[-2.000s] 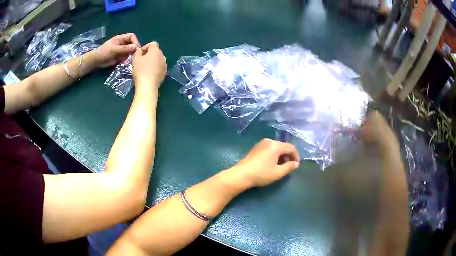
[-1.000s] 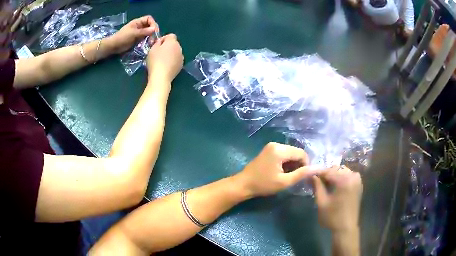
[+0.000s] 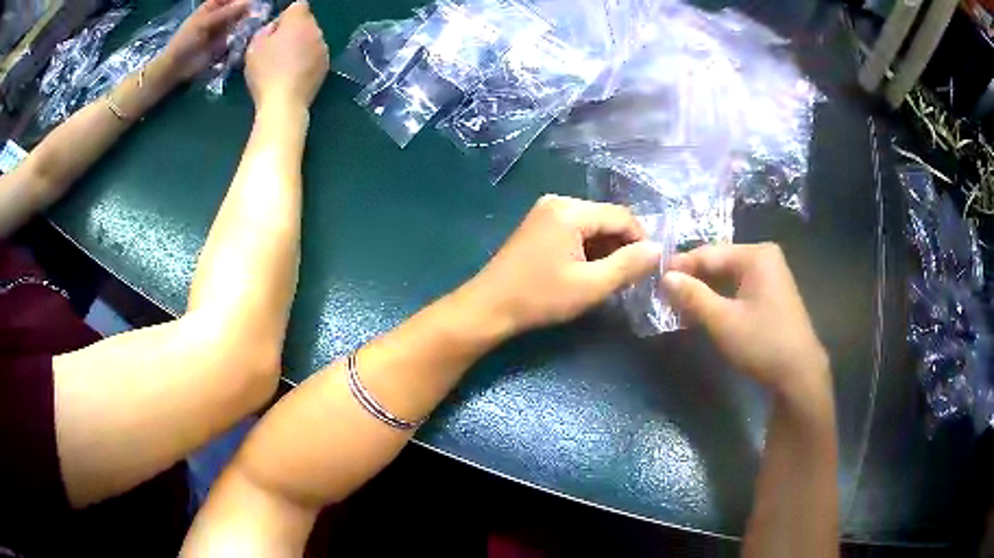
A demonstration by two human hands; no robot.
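Note:
A small clear zip-lock bag (image 3: 656, 310) is pinched at its upper edge between both my hands, just in front of the main bag pile. My left hand (image 3: 567, 262), with a thin bracelet on the wrist, grips it with thumb and finger from the left. My right hand (image 3: 747, 305) grips it with thumb and finger from the right. The bag hangs below the fingertips; its contents cannot be made out. The main bag pile (image 3: 676, 98) is a broad, glaring heap of overlapping clear bags, some with dark parts inside.
A person's arms at left hold a small bag (image 3: 231, 44); more bags (image 3: 82, 65) lie beyond. The right-hand bag pile (image 3: 948, 305) lies past the table seam. Yellow-green strips (image 3: 948, 136) and beige posts (image 3: 910, 49) are at upper right. The curved table edge (image 3: 523, 488) runs nearest me.
My right hand, earlier blurred at the right by the pile, has come to my left hand, and both now hold a bag. The view has tilted down, so the pile appears higher.

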